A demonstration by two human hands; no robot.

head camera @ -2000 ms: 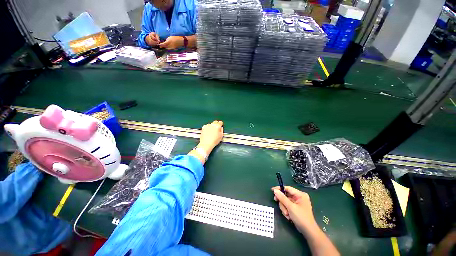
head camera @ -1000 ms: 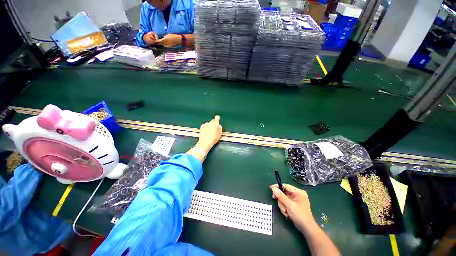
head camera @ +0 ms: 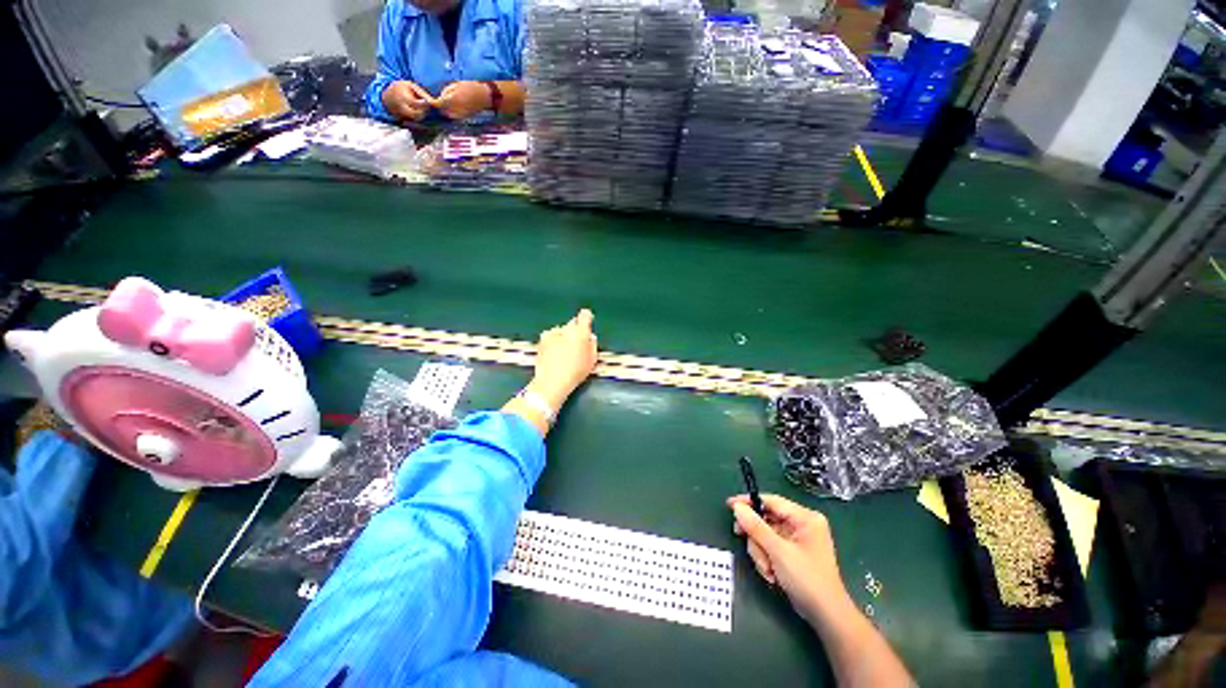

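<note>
My left hand [head camera: 566, 358] rests on the pale metal rail at the belt's near edge, a finger pointing over the green belt; I see nothing in it. My right hand [head camera: 791, 548] holds a thin black pen-like stick [head camera: 750, 484] upright, right of the dot sheet. The white dot sheet [head camera: 621, 570] lies flat on the bench, its left end hidden by my left sleeve. One black housing [head camera: 393, 281] lies on the belt at the left, another [head camera: 897, 346] at the right behind the open bag.
A pink and white fan [head camera: 175, 390] and a blue bin [head camera: 274, 312] stand left. A bag of rings [head camera: 352, 484] lies beside my left sleeve. At right are an open bag [head camera: 881, 433] and a black parts tray [head camera: 1011, 538]. A person sits across the belt; another's sleeve shows at left.
The two black housings have moved to the right along the belt. My left hand has shifted slightly from its earlier place on the rail. My right hand still holds the stick in nearly the same place.
</note>
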